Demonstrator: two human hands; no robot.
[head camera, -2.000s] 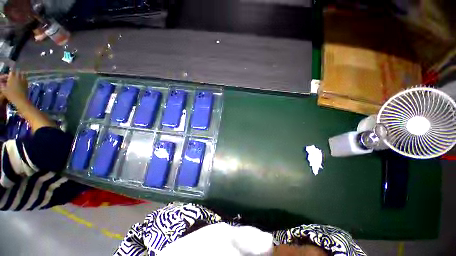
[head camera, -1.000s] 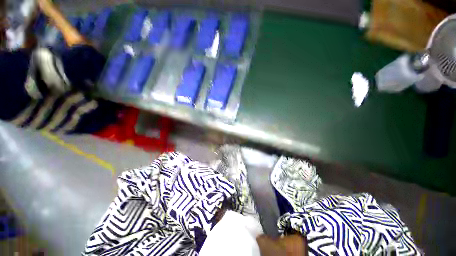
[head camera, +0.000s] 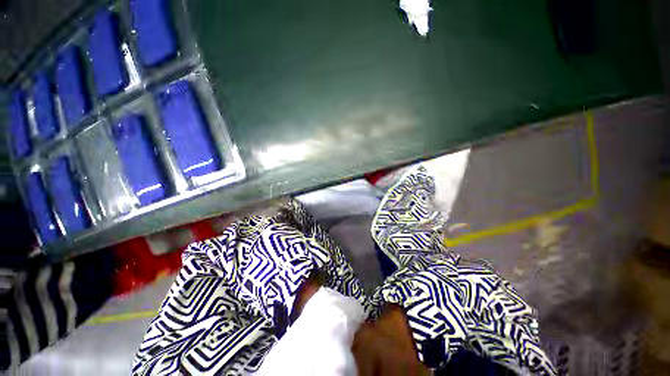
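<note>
My left hand (head camera: 319, 338), in a white glove, is at the bottom centre, close to my body. My bare right hand (head camera: 389, 342) is beside it. Both are cut off by the lower edge; their fingers and anything in them are hidden. The clear blister tray (head camera: 236, 163) lies on the green bench at the upper left, slanted in view. Blue phones (head camera: 188, 126) lie in most of its pockets, and one pocket in the near row holds no phone. A crumpled white wipe (head camera: 417, 15) lies on the mat at the top edge.
The green bench (head camera: 330, 88) has its near edge just beyond my patterned sleeves. A dark slab (head camera: 573, 26) lies on it at upper right. Another person's striped clothing (head camera: 44, 308) shows at lower left, near something red (head camera: 139, 264). Yellow lines (head camera: 514, 222) mark the floor.
The view has tilted down and turned, so the tray now sits higher, further left and more slanted. The fan and cardboard have left the picture. My hands stay low, close together.
</note>
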